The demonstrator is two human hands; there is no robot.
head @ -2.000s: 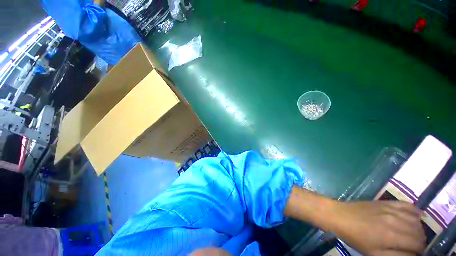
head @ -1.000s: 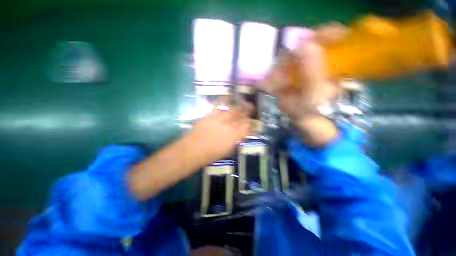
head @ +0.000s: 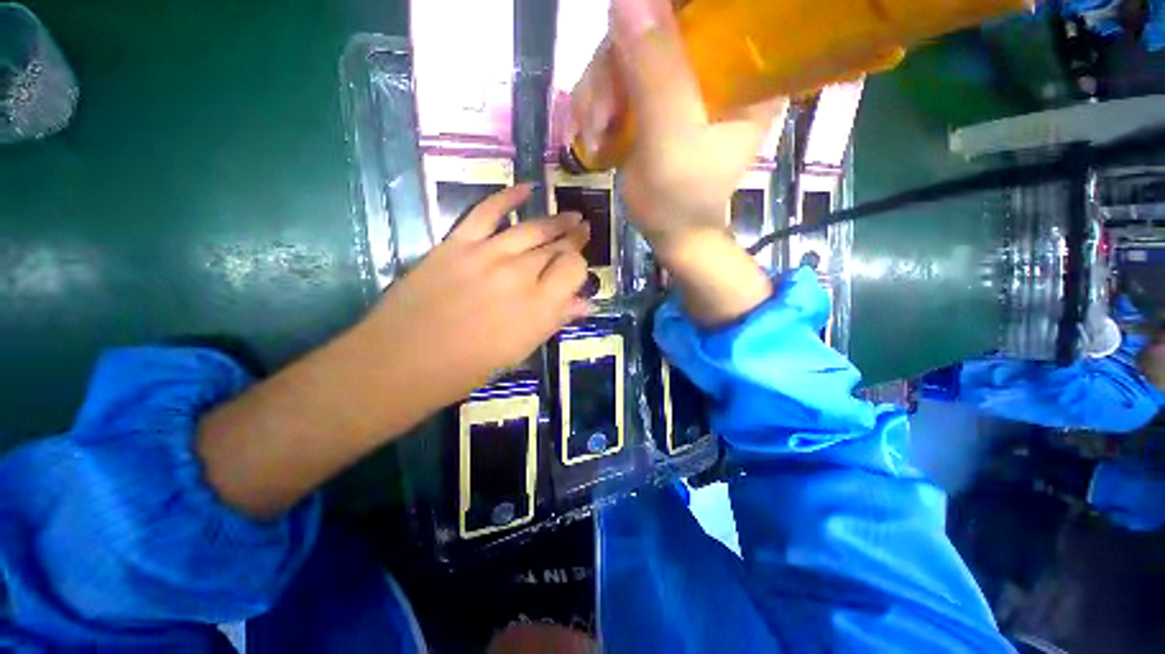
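Note:
A clear blister tray (head: 381, 166) holds several phone units with cream frames around dark rectangles. My right hand (head: 677, 147) grips the yellow-orange electric screwdriver (head: 792, 51). Its dark nose points down-left at the upper end of an open phone unit (head: 588, 217) in the back row. My left hand (head: 492, 275) rests over the tray, fingers spread, fingertips on or just above that same unit. Pink-white covers (head: 463, 77) extend from the back-row units. Whether a screw is at the bit cannot be seen.
A translucent screw cup (head: 36, 83) stands on the green mat (head: 217, 166) at the upper left. A black cord (head: 945, 189) runs across the right. Stacked clear trays (head: 1028, 275) stand at the right, with another person's blue sleeve (head: 1067, 387) beside them.
The view has swung from the cardboard box to the tray and steadied. Both hands are now over the same phone unit, and the screwdriver nose is lower, at its upper end.

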